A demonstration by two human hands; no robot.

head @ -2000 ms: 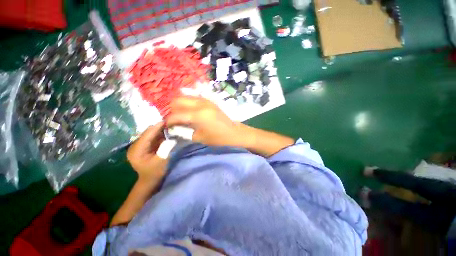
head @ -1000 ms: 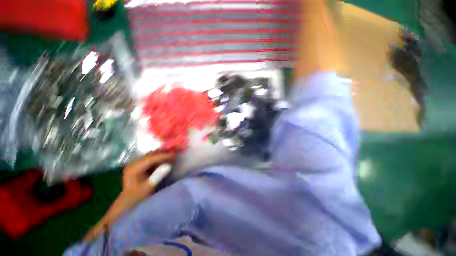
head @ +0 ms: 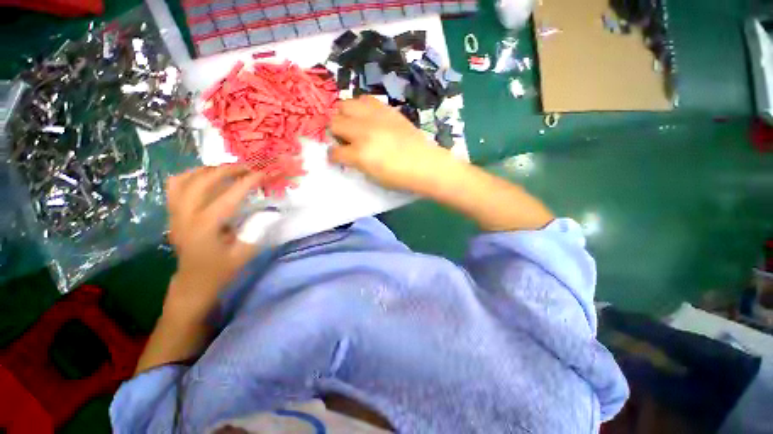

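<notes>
A pile of red strips lies on a white board. A loose pile of black, grey and pale square plates lies right of it. A heap of shiny metal clips lies on a clear bag at the left. My left hand is at the lower left edge of the red strips, fingers spread, with a white covering on the thumb; whether it holds a part cannot be told. My right hand is between the red strips and the plates, fingers bent; its fingertips are partly hidden.
A tray of grey squares divided by red lines is behind the piles. A cardboard sheet with dark parts on its edge is at the right. Pale rings and clear scraps lie beside it. A red stool is at the lower left.
My right arm has come back from reaching over the tray and cardboard to the piles. My left hand has moved slightly up and left, and its fingers have spread.
</notes>
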